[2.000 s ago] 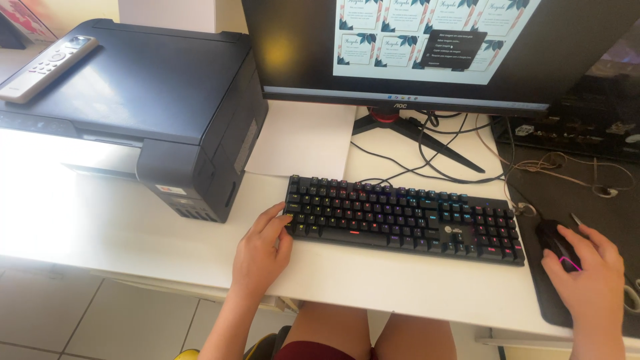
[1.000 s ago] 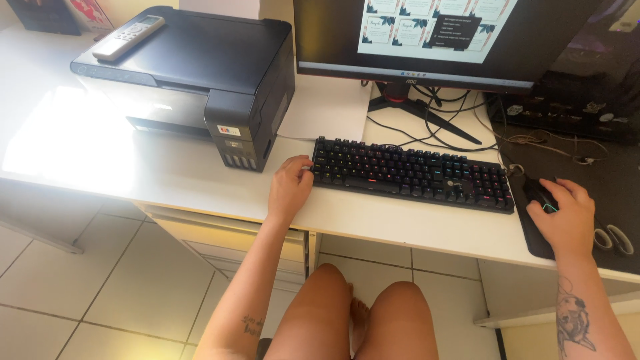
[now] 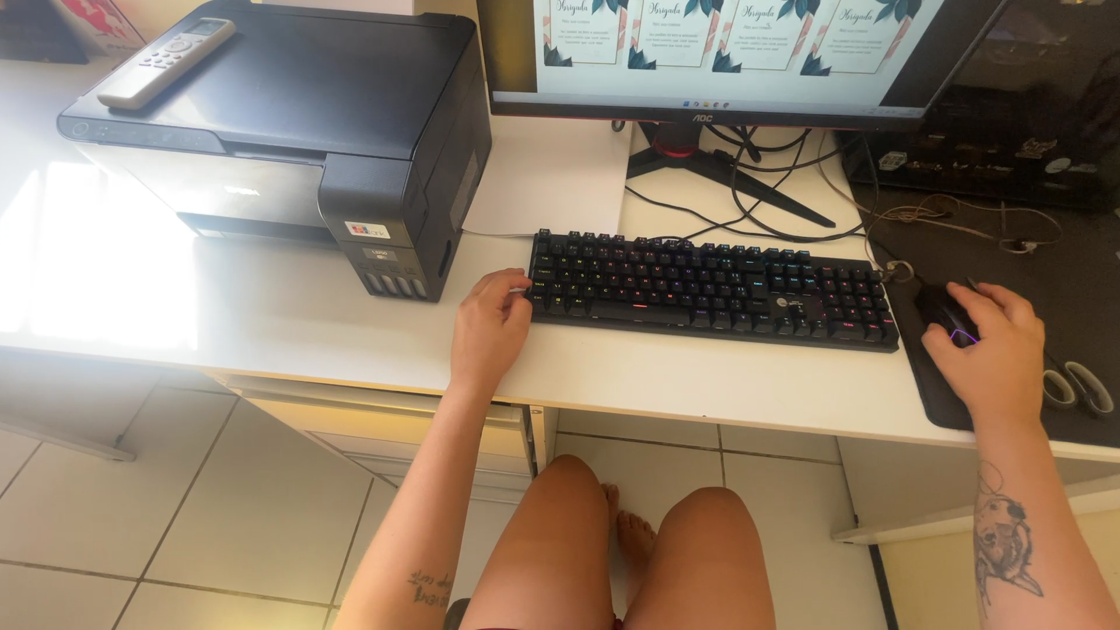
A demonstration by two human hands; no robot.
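My left hand [image 3: 492,332] rests on the white desk at the left end of a black backlit keyboard [image 3: 682,289], its fingertips touching the keyboard's edge; whether they press a key I cannot tell. My right hand [image 3: 993,346] lies over a black computer mouse [image 3: 949,311] with a purple light, on a dark mouse pad [image 3: 932,385]. Behind the keyboard stands a monitor [image 3: 700,116] showing rows of cards with leaf designs. The handles of a pair of scissors [image 3: 1078,388] stick out just right of my right hand.
A black printer [image 3: 289,87] with a remote control [image 3: 166,63] on its lid stands at the left. White paper [image 3: 547,179] lies between printer and monitor stand [image 3: 678,157]. Cables [image 3: 744,201] run behind the keyboard. A drawer [image 3: 420,424] sits under the desk edge.
The dark pop-up menu on the screen is gone, and the cards there show larger. Both hands have stayed at the keyboard's left end and on the mouse. The view has shifted.
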